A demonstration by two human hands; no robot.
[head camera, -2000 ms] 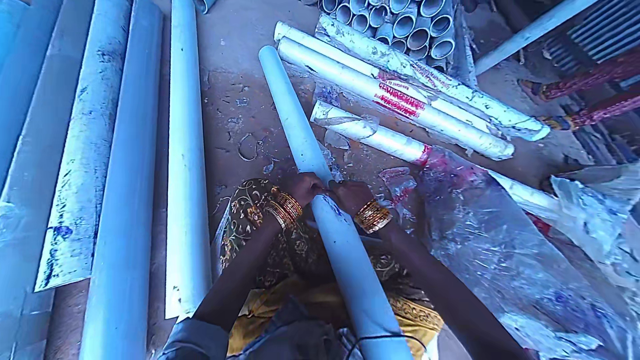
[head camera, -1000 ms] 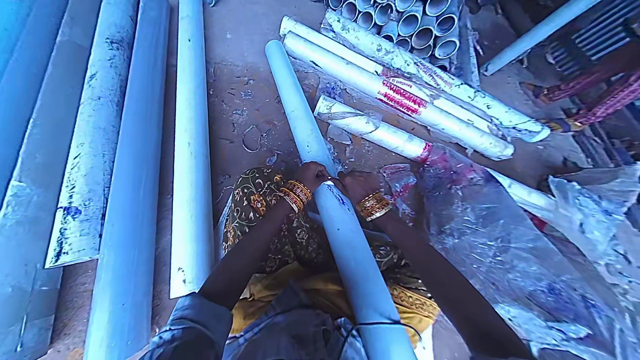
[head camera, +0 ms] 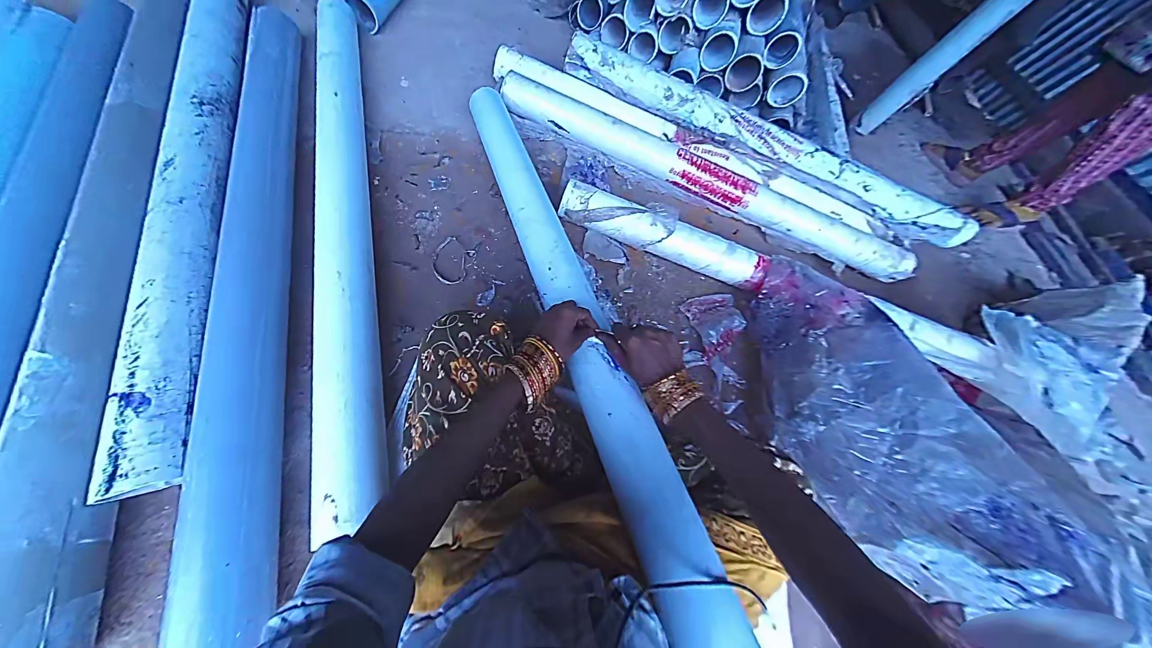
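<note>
A long pale plastic pipe [head camera: 630, 450] lies slanting across my lap, its far end pointing away over the floor. My left hand [head camera: 567, 330] is on its left side with curled fingers, and my right hand [head camera: 650, 353] is on its right side. The fingertips of both nearly meet on top of the pipe, at what looks like the edge of a thin plastic film [head camera: 605, 342]; how firmly each hand grips it is not clear. Bangles circle both wrists. A dark cord [head camera: 702, 583] crosses the pipe near my body.
Several long pipes [head camera: 346, 270] lie side by side at the left. Film-wrapped pipes [head camera: 711, 180] with red print lie at the right, beside loose clear plastic sheeting [head camera: 900, 432]. Stacked pipe ends [head camera: 720, 45] stand beyond. At the upper right are another person's legs [head camera: 1080, 153].
</note>
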